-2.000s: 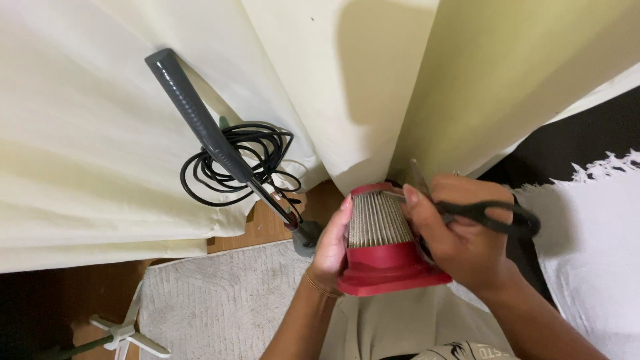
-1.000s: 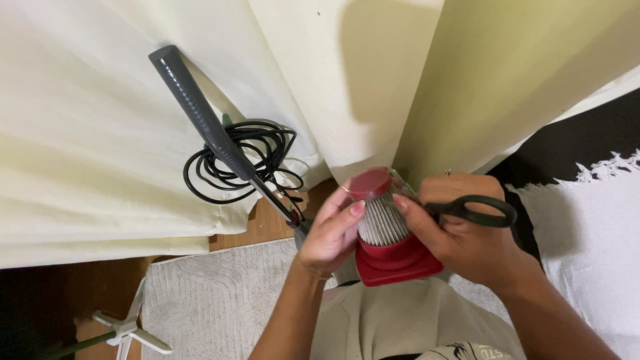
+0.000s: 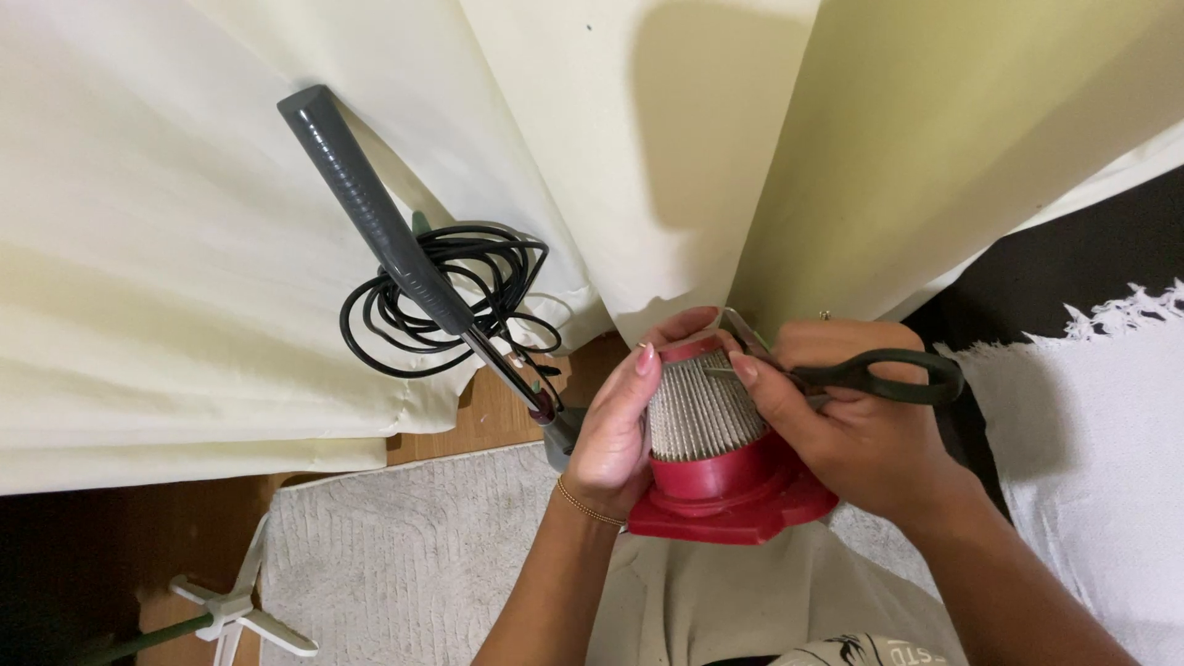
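Note:
My left hand [image 3: 622, 425] holds a pleated vacuum filter [image 3: 708, 407] with a red plastic base and a red top cap, its fingers wrapped around the left side and the top. The filter stands upright above my lap, base down. In my right hand [image 3: 860, 416] is a pair of scissors [image 3: 911, 377] with dark handles. Their blades are spread, and one tip lies against the grey pleats near the cap. The thumb of that hand is beside the pleats.
A dark grey vacuum handle [image 3: 370, 208] with a coiled black cord [image 3: 481, 268] leans against the cream curtain [image 3: 185, 231]. Below are a grey rug [image 3: 398, 546] and a white stand foot [image 3: 231, 615]. A white fringed cloth [image 3: 1091, 444] lies at right.
The filter has tilted between my hands and now shows its pleats more from the side. My left fingers have moved from the front of the pleats to the left edge and top.

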